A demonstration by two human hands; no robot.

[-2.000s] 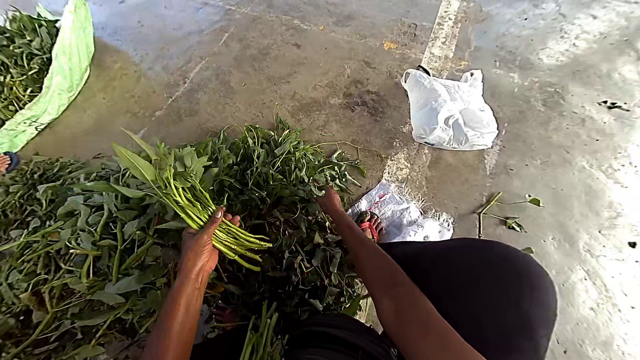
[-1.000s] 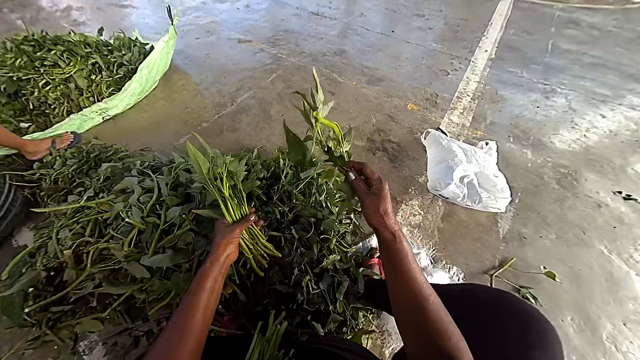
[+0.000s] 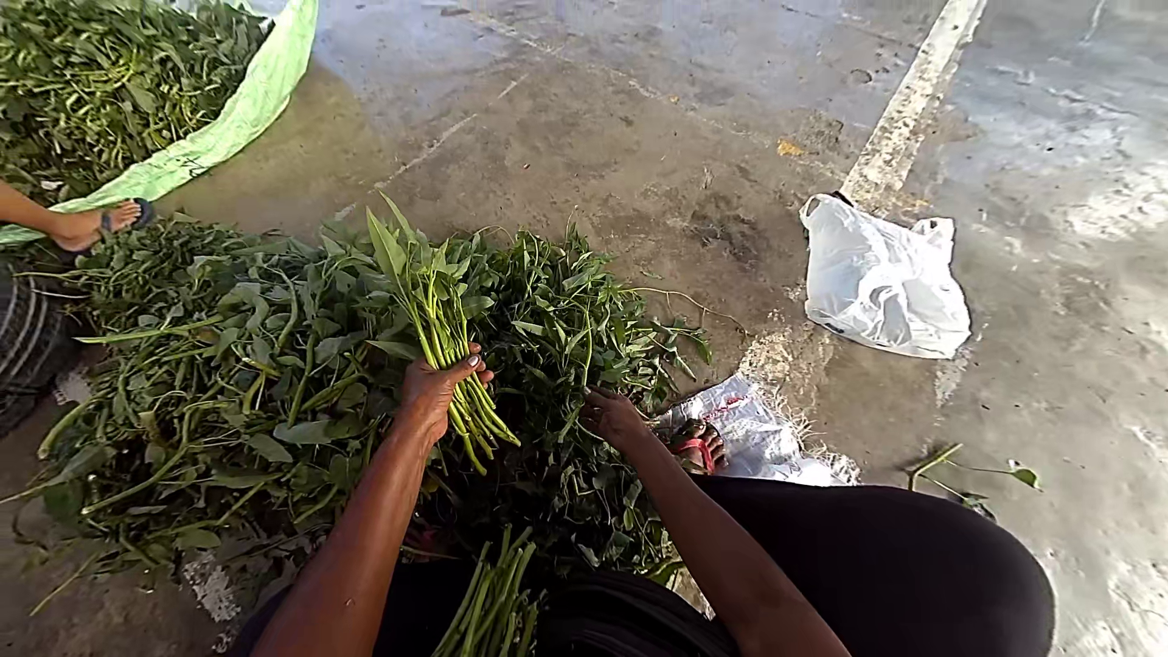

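My left hand (image 3: pixel 440 394) is closed around a bunch of leafy green stems (image 3: pixel 445 333), leaves pointing up and away, cut ends toward me. To its right, my right hand (image 3: pixel 613 418) reaches into the right side of a big heap of leafy greens (image 3: pixel 310 365); its fingertips are partly hidden among the leaves, so whether it grips a stem cannot be told. Another bundle of green stems (image 3: pixel 493 602) lies at my lap, at the bottom of the view.
A white plastic bag (image 3: pixel 885 278) sits on the concrete floor, right. A white woven sack (image 3: pixel 744 429) lies by my sandalled foot (image 3: pixel 701 445). Upper left, more greens (image 3: pixel 119 82) rest on a green sack (image 3: pixel 246 109), near another person's foot (image 3: pixel 87 226). A loose sprig (image 3: pixel 949 470) lies right.
My right hand has come down from above the heap, where it held a leafy sprig, and is back among the leaves. My left hand keeps its bunch.
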